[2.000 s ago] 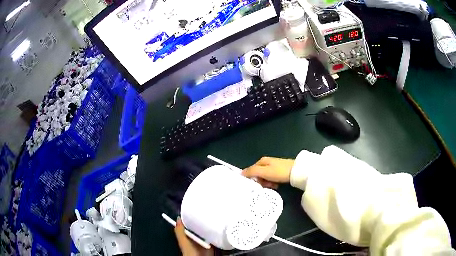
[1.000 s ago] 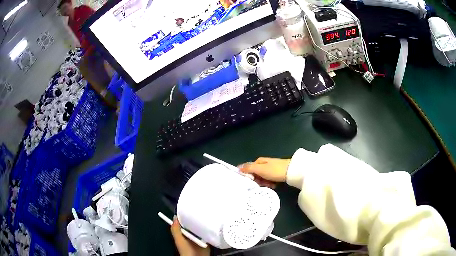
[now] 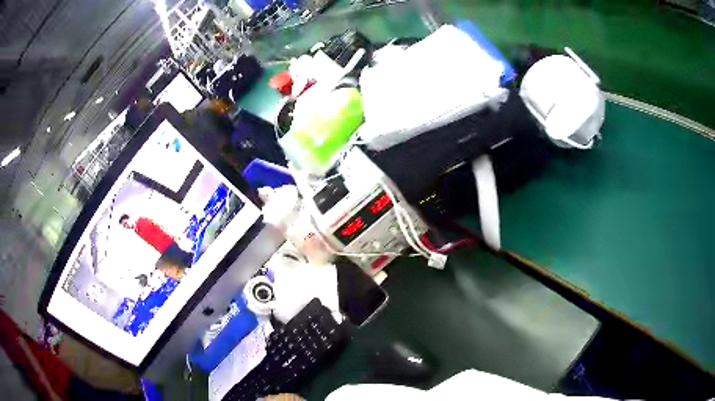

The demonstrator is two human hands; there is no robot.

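A sliver of my right hand [image 3: 282,397] shows at the bottom edge, cut off, with the white sleeve to its right; what it holds is hidden. My left hand and the camera seen earlier are out of the picture. The monitor [image 3: 153,243] at left shows a live picture with a person in red and blue crates. The keyboard [image 3: 294,352] lies at the bottom, partly cut off, with the black mouse [image 3: 404,360], blurred, to its right.
The power supply [image 3: 364,219] with red digits stands mid-picture, a dark phone [image 3: 361,294] before it. A small round camera [image 3: 261,291] sits by the blue box [image 3: 223,337]. Another white camera [image 3: 563,98] rests on the green bench [image 3: 619,204]. Part of a person in red shows at lower left.
The view has swung to the right and tilted up. The held white camera and my left hand have left the picture. The monitor picture now shows a person in red.
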